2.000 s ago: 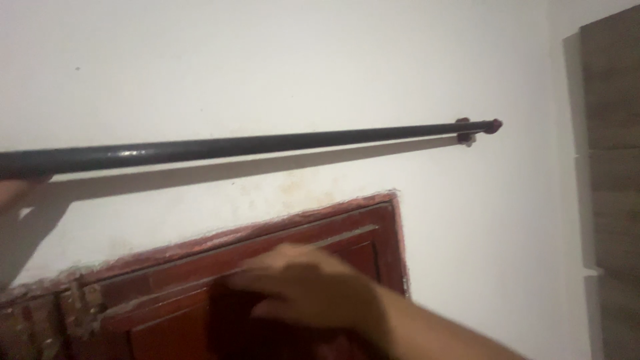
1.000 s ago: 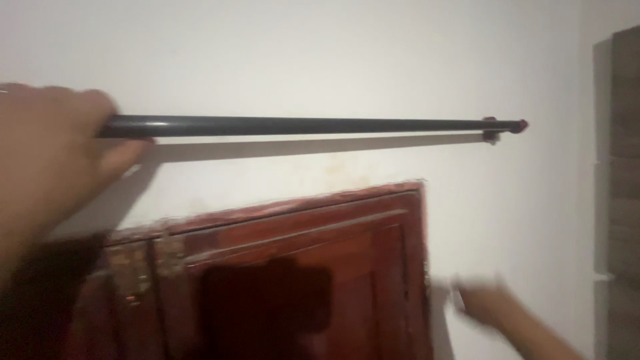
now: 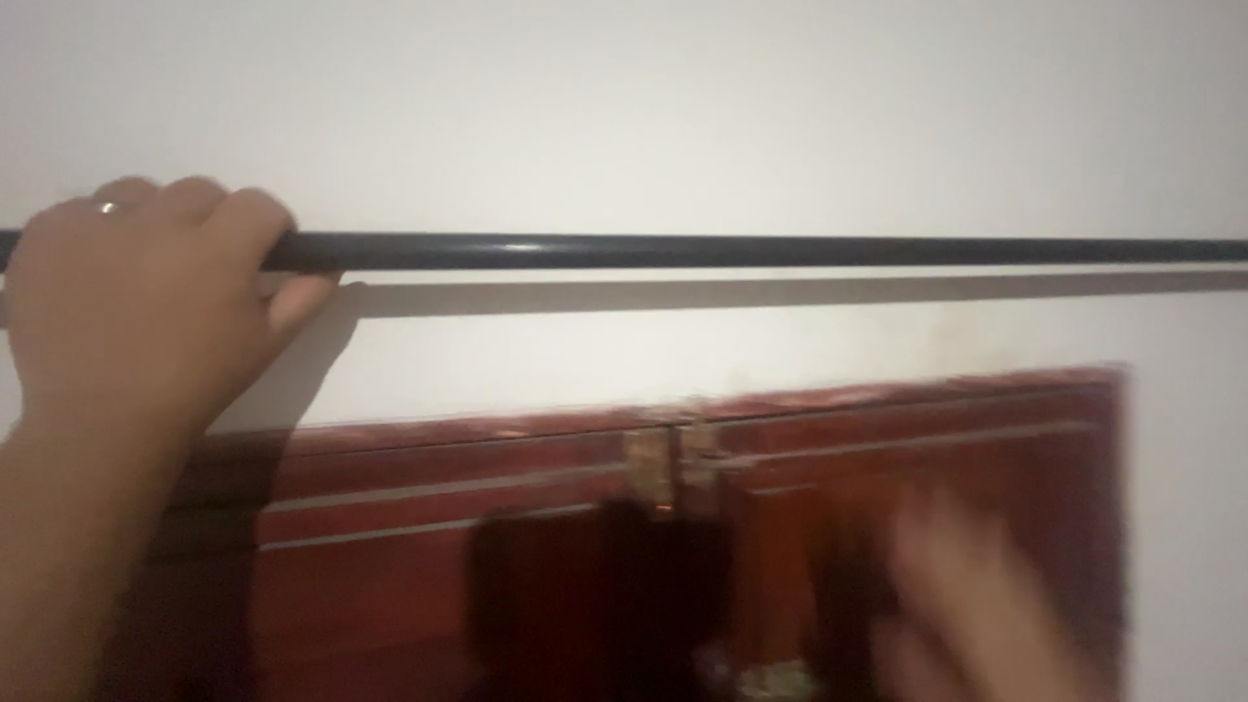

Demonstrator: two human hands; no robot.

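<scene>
A dark curtain rod (image 3: 624,251) runs level across the white wall above a red-brown wooden window or door. My left hand (image 3: 156,292) is wrapped around the rod at the left, knuckles up and thumb below, with a ring on one finger. Low at the right, my right hand (image 3: 960,575) is a motion blur in front of the wooden panel (image 3: 780,546); its fingers are too smeared to read. Both ends of the rod lie outside the view.
The wooden frame's top edge (image 3: 877,390) lies a little below the rod. Two metal latches or hinges (image 3: 650,468) sit at the panels' upper meeting line. White wall (image 3: 682,117) surrounds the frame, and shadows fall over the wood.
The view has swung left, so the rod's right end and its bracket are out of sight. My right hand was beside the frame's right edge a second ago and is now before the panel.
</scene>
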